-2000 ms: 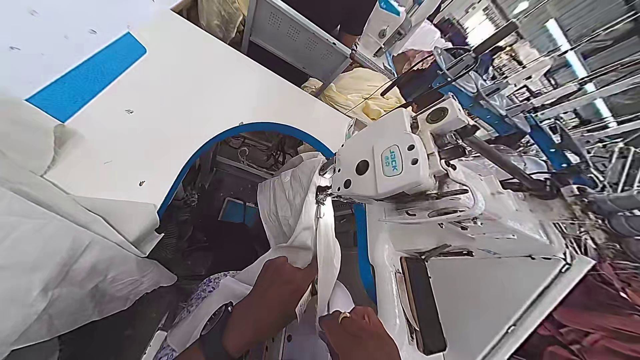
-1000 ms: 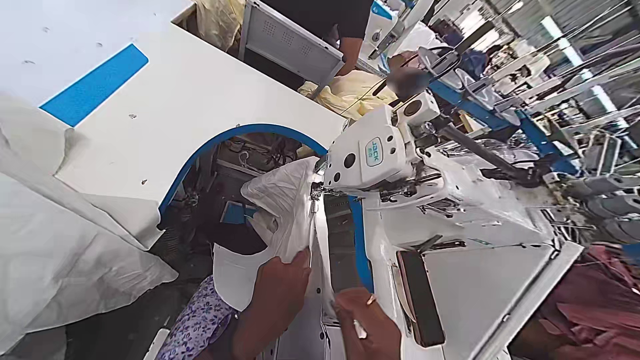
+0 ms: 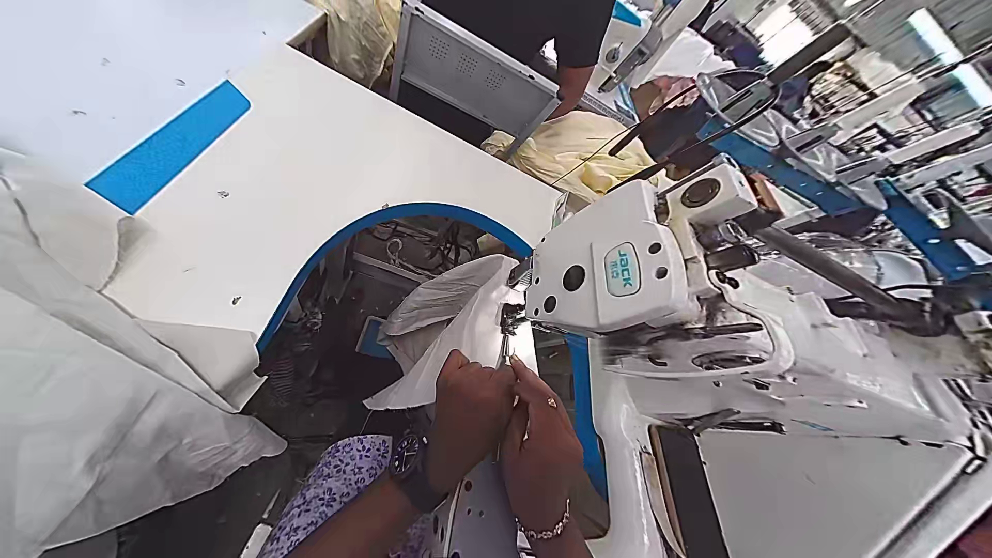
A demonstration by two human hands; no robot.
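A white Jack sewing machine head (image 3: 608, 267) stands right of centre, its needle and presser foot area (image 3: 511, 318) lit. White fabric (image 3: 465, 333) lies under the foot and hangs off to the left. Just in front of the foot, my left hand (image 3: 469, 403), with a watch on the wrist, is closed on the fabric's edge. Touching it on the right is my right hand (image 3: 542, 449), with a ring and a bracelet; its fingertips meet at the fabric's edge near the foot. What lies between those fingers is mostly hidden.
The white table (image 3: 232, 256) has a blue-edged curved cutout (image 3: 387, 213) left of the machine. Loose white fabric (image 3: 93, 411) drapes over its left side. Beyond are yellow fabric (image 3: 593, 151), a grey metal panel (image 3: 473, 70) and another person's arm (image 3: 573, 89).
My hands were apart along the fabric and are now together, closer to the presser foot. The fabric left of the needle has shifted and hangs in a different shape.
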